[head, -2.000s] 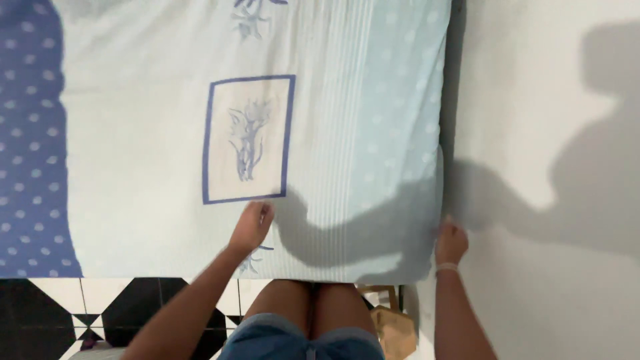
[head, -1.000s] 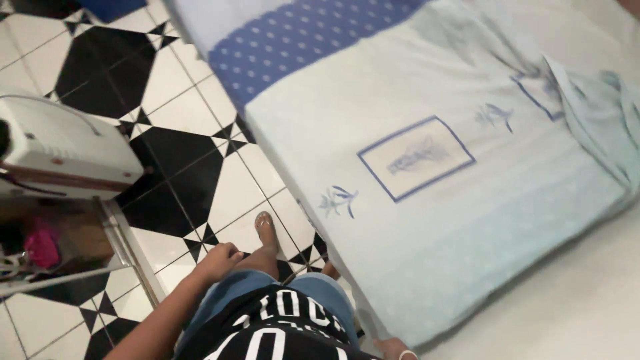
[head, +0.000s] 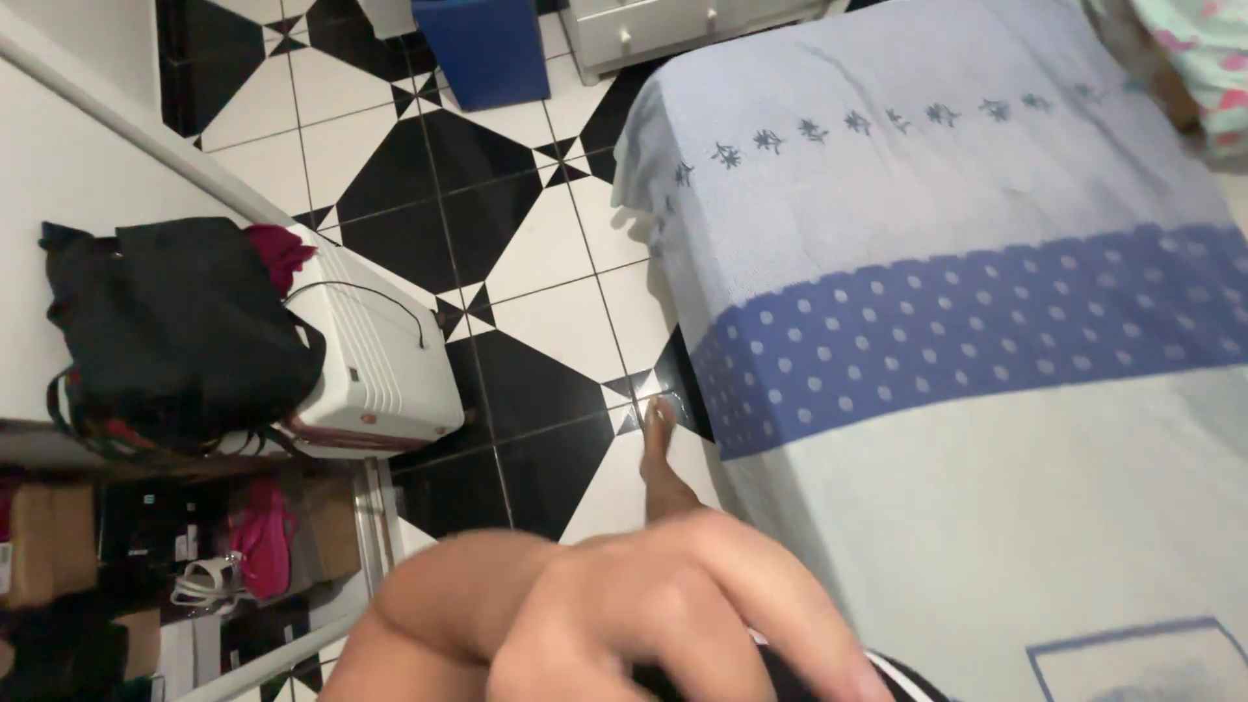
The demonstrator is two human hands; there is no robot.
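My left hand point(head: 682, 604) is large and blurred at the bottom centre, in front of my body, its arm coming in from the lower left. The fingers are bent and spread apart, and nothing shows between them except dark clothing. My right hand is out of view. To the right lies a bed with a pale blue sheet point(head: 936, 497), which has a dark blue dotted band point(head: 955, 331) and a row of small plant motifs. The sheet hangs over the bed's near left side. My foot point(head: 660, 424) is on the tiled floor beside the bed.
A white case point(head: 380, 370) stands at the left with a black bag point(head: 195, 312) on it. Below is an open shelf with boxes point(head: 54, 541) and pink sandals point(head: 263, 536). A blue bin point(head: 485, 54) and a white drawer unit point(head: 663, 34) stand beyond.
The view has swung to the bed's other end and the floor. My left hand has come up close to the camera. My right hand, earlier at the bed's edge, has left the view.
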